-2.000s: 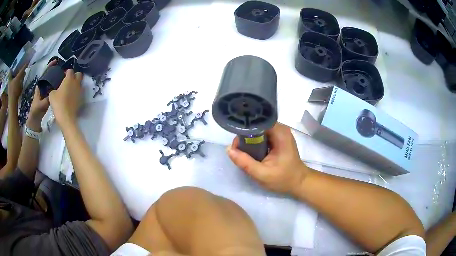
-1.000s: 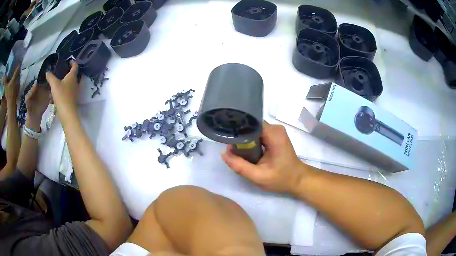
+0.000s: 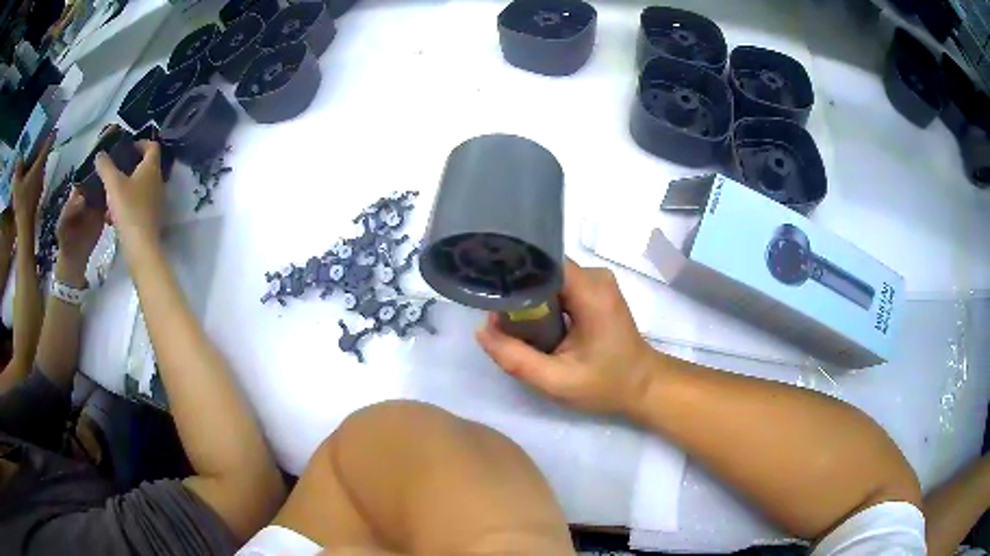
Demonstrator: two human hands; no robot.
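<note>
My right hand [image 3: 592, 345] holds a dark grey handheld mini fan [image 3: 497, 212] by its short handle, thumb across the near side. The fan's wide cylinder head is up, its spoked open end tilted down and towards me. A yellow label [image 3: 530, 312] shows on the handle near the head. Of my left arm only the bent forearm and elbow show at the bottom; my left hand is out of the picture. A pale blue retail box [image 3: 798, 272] with a fan picture lies to the right, its left end flaps open.
A pile of three-armed brackets [image 3: 353, 272] lies left of the fan. Dark open housings [image 3: 682, 109] stand in clusters at the back right and back left [image 3: 279, 81]. At the left, another person's hands [image 3: 130, 185] hold a dark housing. Clear plastic sheeting [image 3: 934, 380] covers the right side.
The fan in my right hand has moved slightly left, and its spoked end now faces me less. The other person's hands at the left have shifted on their dark part.
</note>
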